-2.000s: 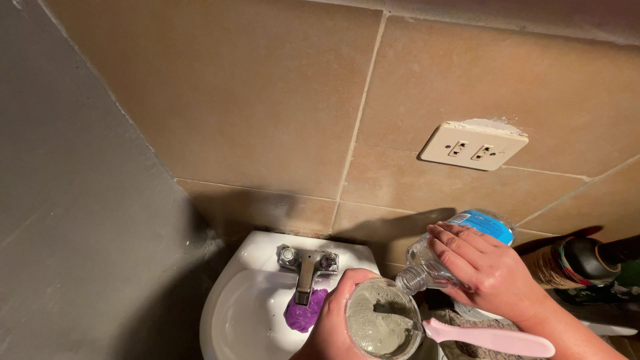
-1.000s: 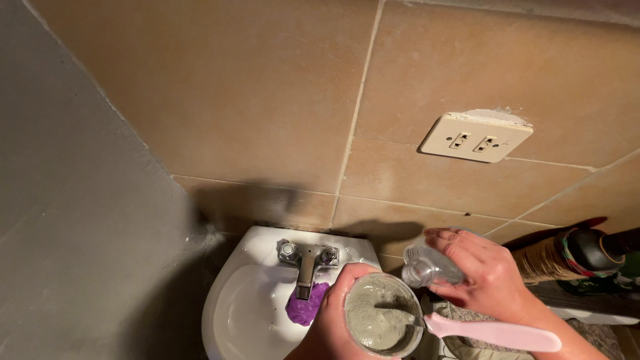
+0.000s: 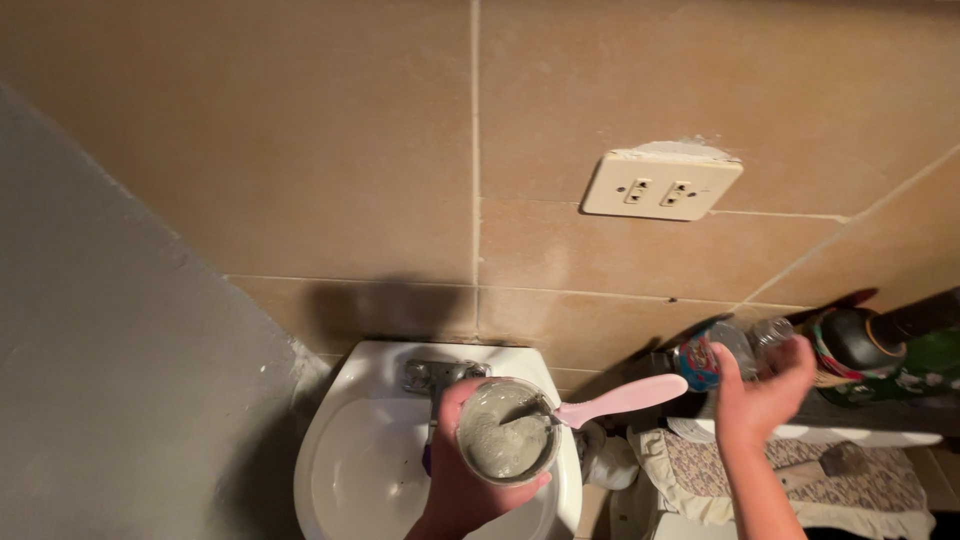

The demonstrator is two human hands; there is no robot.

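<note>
Over the white sink (image 3: 352,450), my left hand (image 3: 469,480) grips a clear cup (image 3: 510,480) of greyish, bubbly mixture (image 3: 502,439). A pink-handled utensil (image 3: 626,399) stands in the cup, its handle leaning out to the right over the rim. On the right, my right hand (image 3: 761,397) is spread beside a clear plastic bottle (image 3: 731,349) with a blue and red label, close to the wall. Whether its fingers still touch the bottle cannot be told. The metal faucet (image 3: 442,371) is partly behind my left hand, and a bit of a purple object (image 3: 427,460) shows below it.
A dark bottle (image 3: 855,341) with a wrapped body stands on the shelf at right. Below is a frilled patterned cloth (image 3: 720,465) with a brush-like object (image 3: 817,466) on it. A cream wall socket (image 3: 664,186) sits on the tiled wall.
My right hand has moved away from the cup to the right, and its fingers have opened. Earlier it held the clear bottle at the cup's rim. The cup remains in my left hand.
</note>
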